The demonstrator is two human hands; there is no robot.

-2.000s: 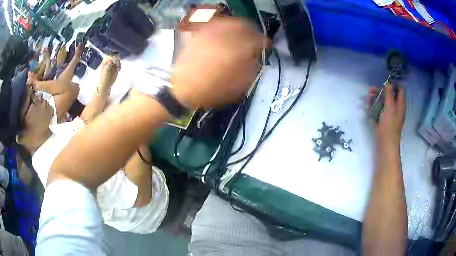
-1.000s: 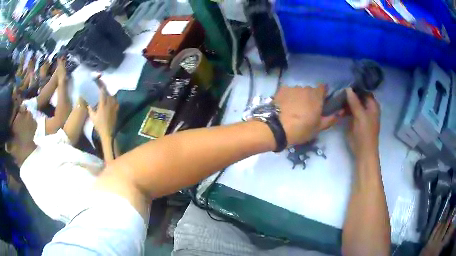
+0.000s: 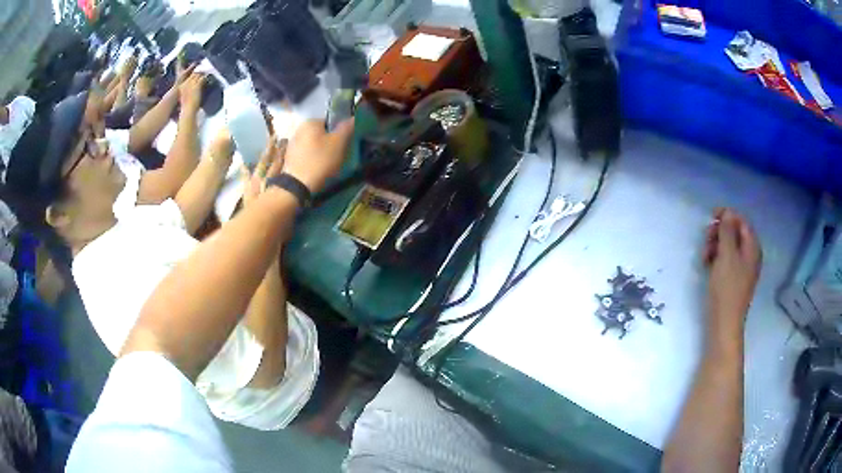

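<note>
My left hand (image 3: 318, 155) is stretched far to the left, near a co-worker's hands; its fingers are partly hidden and I cannot tell what it holds. My right hand (image 3: 734, 251) is over the white sheet (image 3: 545, 323) at the right, palm side turned left, fingers loosely curled, with nothing visible in it. A loose pile of dark fan blades (image 3: 628, 301) with pale hubs lies mid-sheet. A coiled white cable (image 3: 556, 219) lies up and left of the pile. Dark grey fans (image 3: 817, 406) lie at the lower right edge.
A blue bin (image 3: 729, 120) with small packets is at the far edge. Cartons (image 3: 812, 277) stand at right. Black cords (image 3: 517, 277) cross the sheet's left side. A tape roll (image 3: 452, 115), dark device (image 3: 420, 185) and brown box (image 3: 425, 65) are left. A co-worker (image 3: 138, 249) sits at left.
My left hand has left the fan and swung far left. The fan both hands held a second ago no longer shows in my right hand, which is now lower and further right.
</note>
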